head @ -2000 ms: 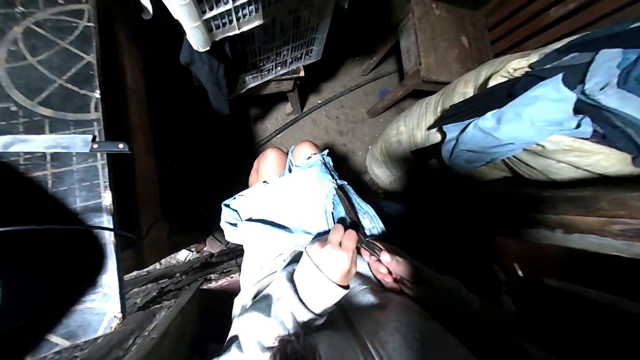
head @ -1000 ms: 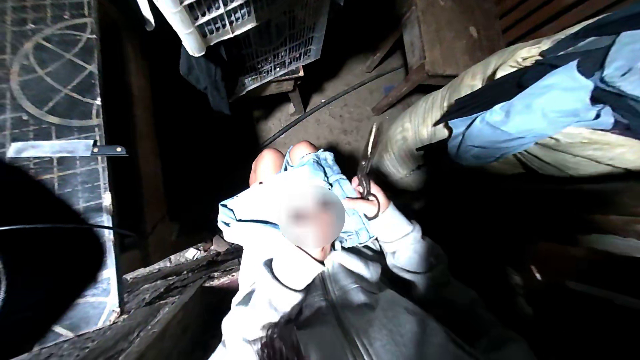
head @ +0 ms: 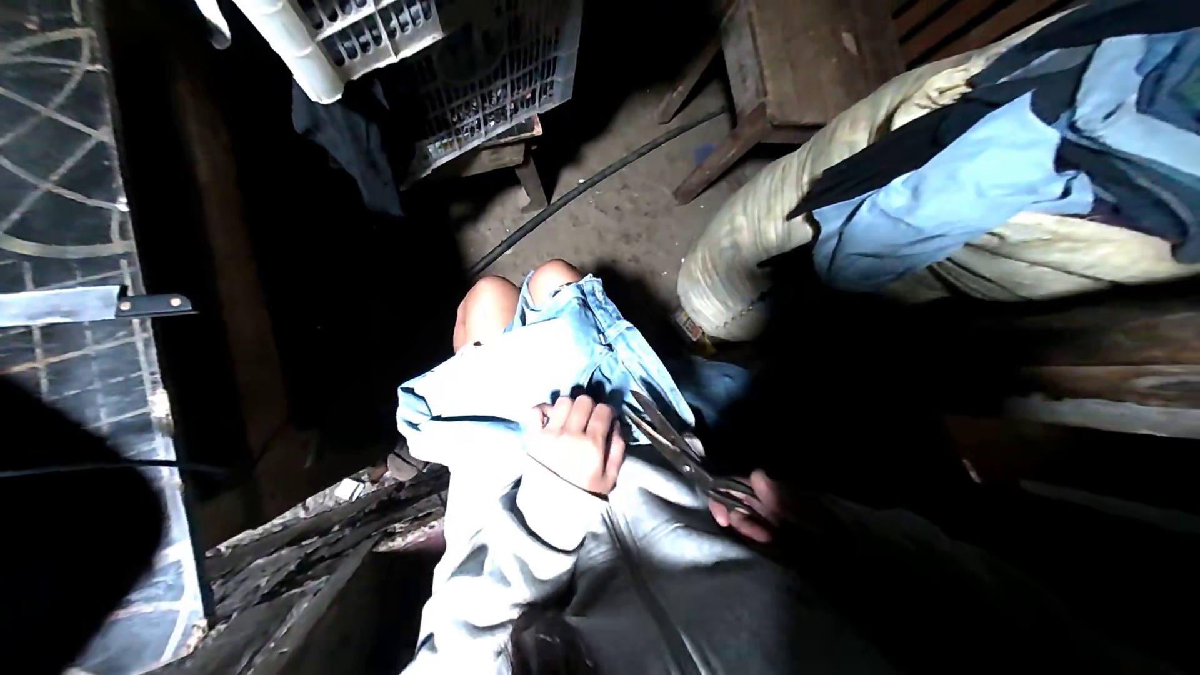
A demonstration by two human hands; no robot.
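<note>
Light blue denim (head: pixel 562 347) lies across my lap, strongly lit and partly washed out. On it rests my left hand (head: pixel 581 436), its fingers curled over the cloth and seemingly gripping it. My right hand (head: pixel 750 506), half in shadow, holds a pair of dark metal scissors (head: pixel 689 459) by the handles. The blades point up and left toward the denim, a little apart, just right of my left hand. Whether they touch the cloth cannot be told.
At the left, a kitchen knife (head: pixel 155 305) lies on a patterned tabletop (head: pixel 66 366). Plastic crates (head: pixel 506 103) stand ahead near a wooden bench (head: pixel 816 66). A cable (head: pixel 600 178) crosses the floor. A pale sack (head: pixel 741 253) at the right bears blue and dark cloths (head: pixel 947 206).
The scissors, raised above the lap in my right hand a second ago, have come down to the right beside the denim. My left hand now shows plainly on the cloth.
</note>
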